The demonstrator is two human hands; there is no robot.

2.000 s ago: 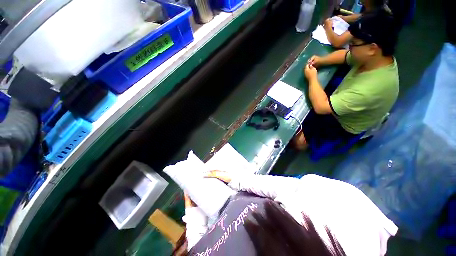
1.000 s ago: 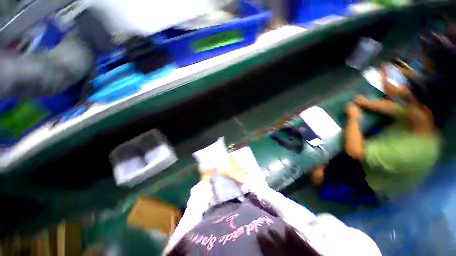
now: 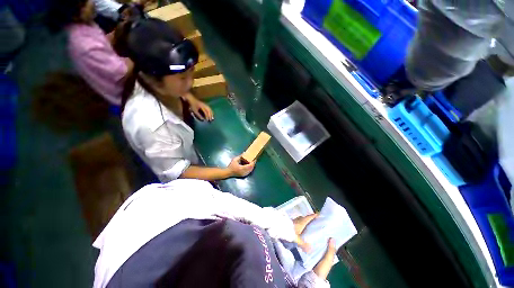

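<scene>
A white sheet (image 3: 333,224), perhaps several together, is held at a slant over the bench at the lower right. My left hand (image 3: 304,229) lies at its left side with the fingers on the paper. My right hand (image 3: 326,257) grips its lower edge, thumb on top. Faint print may be on the sheet, but it is washed out. A second white sheet (image 3: 295,207) lies on the green bench, partly behind my left hand and sleeve.
A neighbour in white (image 3: 160,132) sits at left and holds a small brown carton (image 3: 257,147) over the green bench (image 3: 217,132). Brown boxes (image 3: 208,86) stand beyond. A white bin (image 3: 298,132) is past the bench edge. Blue bins (image 3: 366,34) stand on the upper shelf.
The view has swung left, from the person in green to the neighbour in white with the carton. Both my hands still hold the white paper.
</scene>
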